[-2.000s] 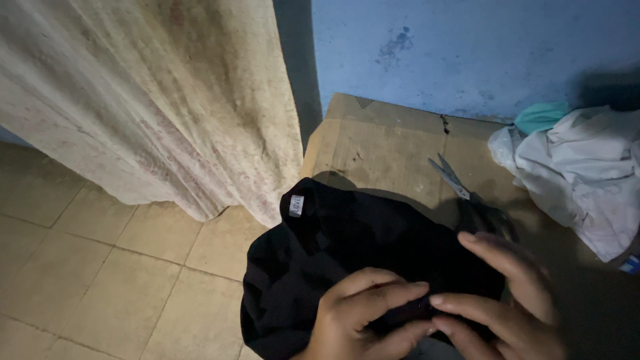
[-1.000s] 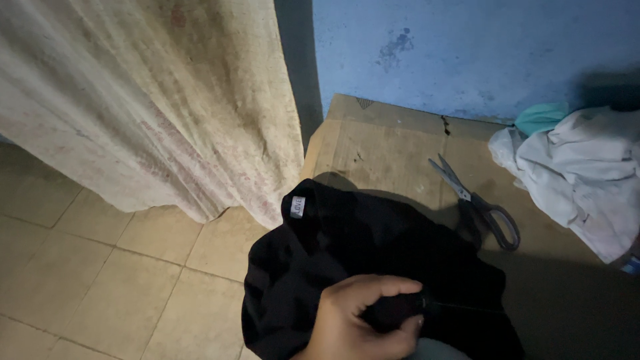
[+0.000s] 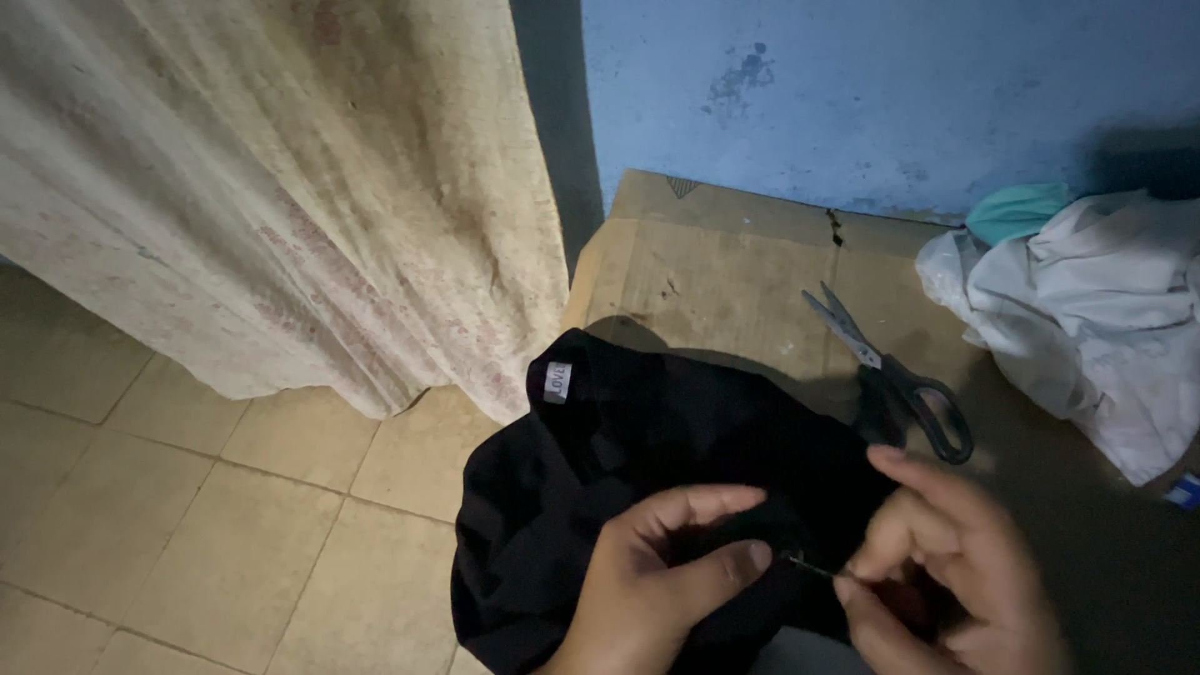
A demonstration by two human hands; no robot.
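A black garment (image 3: 694,422) with a small white label at its collar lies bunched over the cardboard's near edge. My left hand (image 3: 670,572) is over the cloth, thumb and index finger apart; whether its other fingers hold some of the cloth is hidden. Pinched between the thumb and index finger of my right hand (image 3: 947,572) is a thin needle (image 3: 811,565), its far end pointing toward my left thumb at the black cloth. Scissors (image 3: 886,370) with dark handles lie beyond my right hand, their blades slightly apart.
A flat cardboard sheet (image 3: 731,272) extends to the blue wall (image 3: 797,94). White cloth (image 3: 1106,309) and a teal cloth (image 3: 1017,214) are heaped at the right. A stained curtain (image 3: 375,187) hangs at the left above the tiled floor (image 3: 262,525).
My right hand, out of view one second ago, is back beside the left. My left thumb and index finger have spread from the dark cloth they pinched. The scissors have not moved.
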